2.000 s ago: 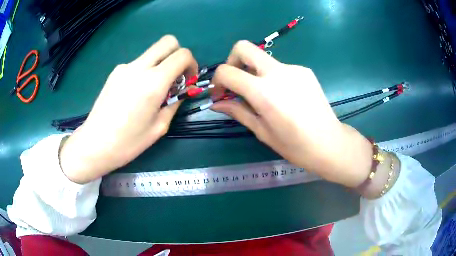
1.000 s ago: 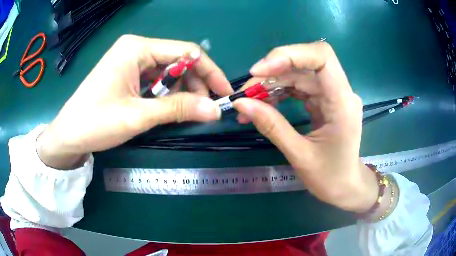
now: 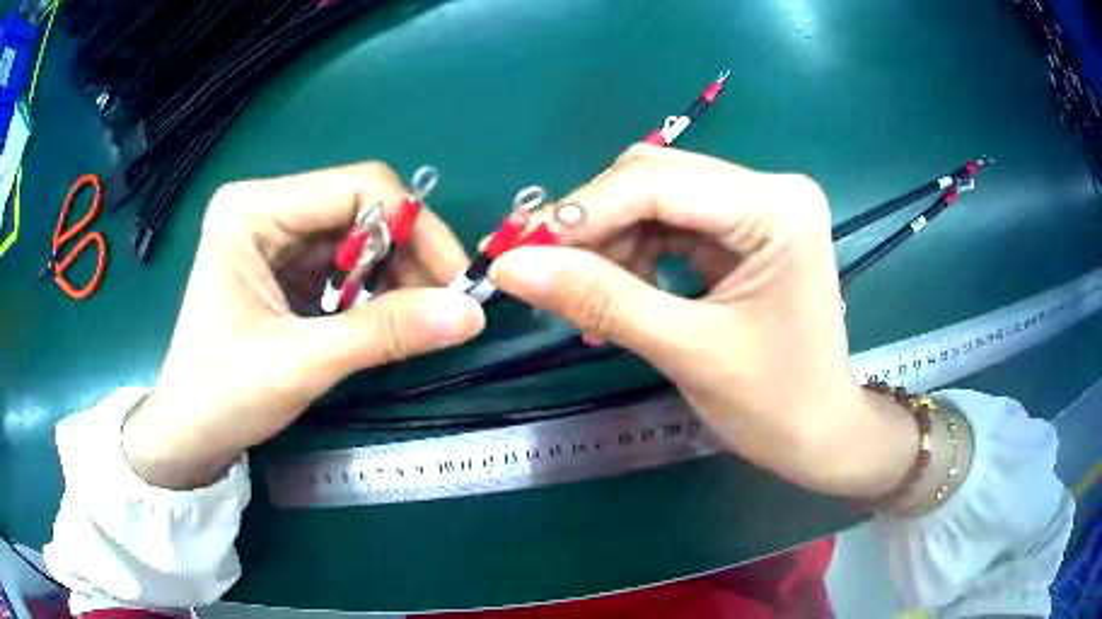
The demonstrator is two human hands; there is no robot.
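Observation:
My left hand (image 3: 326, 302) holds several black wire ends with red insulating sleeves (image 3: 352, 250) and ring terminals (image 3: 423, 181). Its thumb and finger also pinch white marker tubes (image 3: 474, 287) at the centre. My right hand (image 3: 713, 302) pinches the red-sleeved ends beside them, with two rings pointing up; the fingers partly hide these wires. Black wires (image 3: 520, 365) of the harness run below both hands. Other ends with red sleeves and white markers (image 3: 920, 224) stick out to the right, and one (image 3: 676, 125) beyond my right hand.
A steel ruler (image 3: 544, 450) lies along the near table edge. Scissors with orange handles (image 3: 80, 242) lie at the left on the green mat (image 3: 508, 91). A harness pile (image 3: 206, 73) is at the far left. More dark wires (image 3: 1069, 61) are at the far right. A blue item (image 3: 17, 55) is at the left edge.
The hands first worked close together, then spread into a clearer pinch on the wire ends. Since the last earlier frame, the held rings have tilted upward and the left hand has moved slightly nearer me.

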